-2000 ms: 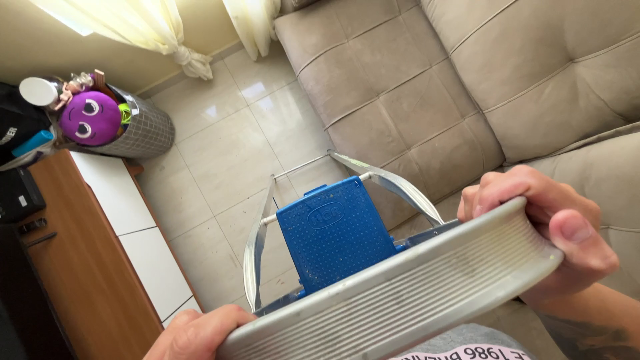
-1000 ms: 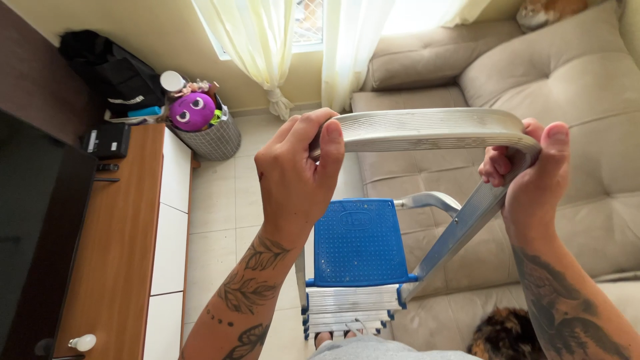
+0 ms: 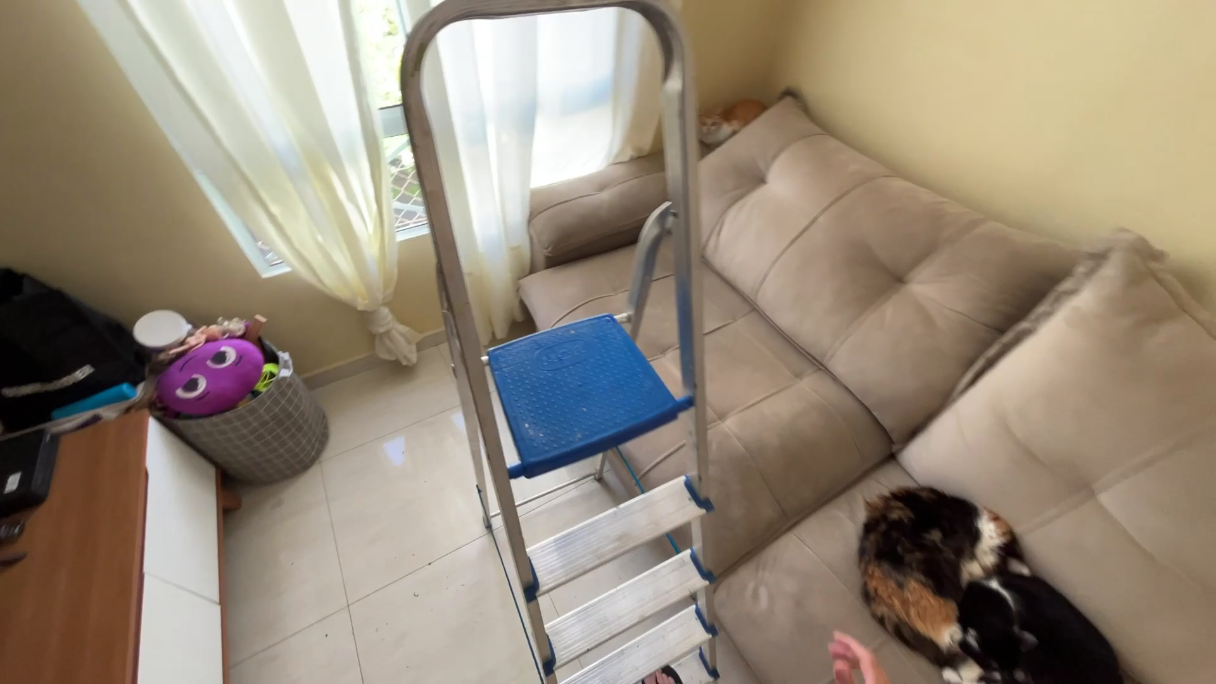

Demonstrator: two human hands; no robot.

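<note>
An aluminium stepladder (image 3: 617, 546) stands unfolded on the tiled floor, with a blue plastic platform (image 3: 584, 394) below its tall rounded handrail (image 3: 423, 123). Part of my right hand (image 3: 857, 659) shows at the bottom edge, right of the ladder and over the sofa seat. Its fingers are apart, touch neither the ladder nor the cats, and hold nothing visible; the rest is cut off by the frame. My left hand is out of view. A bit of a foot (image 3: 662, 675) shows near the lowest visible step.
A beige sofa (image 3: 817, 427) runs close along the ladder's right side. Two cats (image 3: 936, 570) lie on it, and an orange cat (image 3: 733, 121) rests behind its far corner. At left stand a wooden cabinet (image 3: 85, 551) and a checked basket (image 3: 261, 427) with a purple plush toy (image 3: 211, 377).
Both hands have let go of the handrail they held one second ago. My left hand has left the view; only part of the right remains. The view has tilted up and pulled back.
</note>
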